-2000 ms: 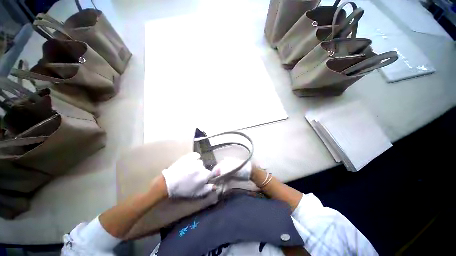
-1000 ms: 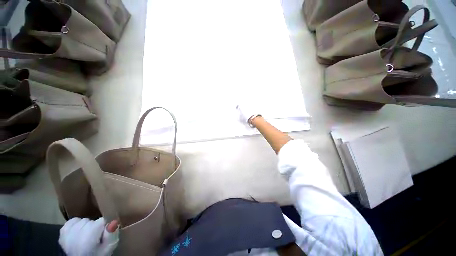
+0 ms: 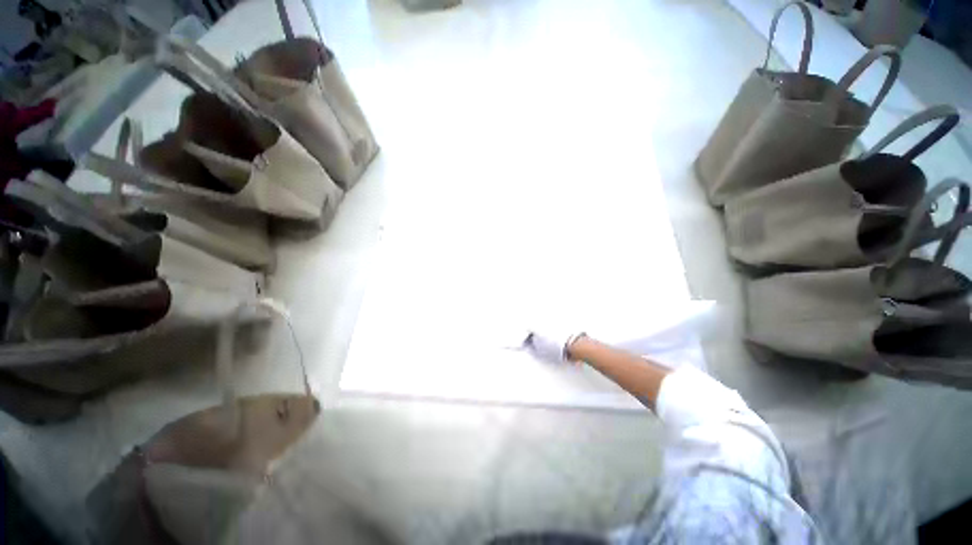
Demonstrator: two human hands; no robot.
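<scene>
A large stack of bright white tissue paper [image 3: 512, 234] lies flat at the table centre. My right hand [image 3: 548, 347], in a thin white glove, is on the lower part of the stack. One corner of the paper is lifted and folded beside my wrist. The glove blends with the white, so I cannot tell whether the fingers hold a sheet. A taupe tote bag [image 3: 203, 495] stands open at the lower left, blurred, with its handles up. My left hand is not in view.
Several taupe tote bags [image 3: 309, 160] stand in a row on the left. More tote bags [image 3: 805, 218] stand in a row on the right. The cream-white table [image 3: 480, 452] runs along the front. Blurred items lie at the upper left [image 3: 117, 64].
The view has shifted. The tote bag in front now shows lower left, and my left hand has gone out of view. The tissue's right corner has lifted beside my right wrist.
</scene>
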